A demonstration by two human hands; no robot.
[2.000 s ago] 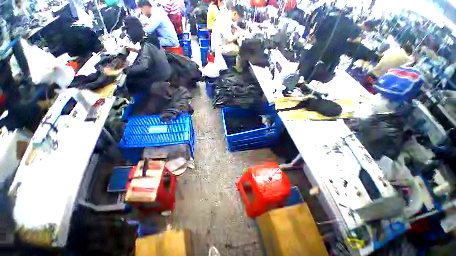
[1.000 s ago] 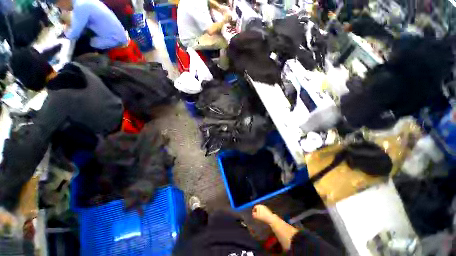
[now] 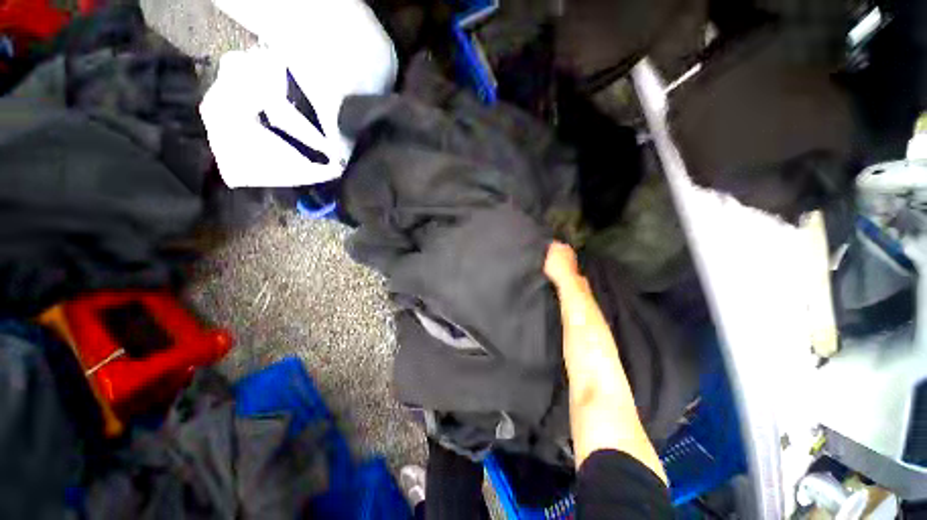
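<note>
A heap of dark grey garments lies in front of me, over and beside a blue plastic crate. My right hand reaches onto the right side of the heap, with the forearm coming from the bottom. Its fingers are small and partly sunk against the cloth, so whether they grip it cannot be told. My left hand is not in view.
A red plastic stool and dark garments are at left. A white bag with dark marks stands beyond the grey floor. A white table edge with machine parts runs along the right.
The view has moved forward and down to the garment heap past the crate. My right hand, earlier low above the crate's near edge, is now at the heap.
</note>
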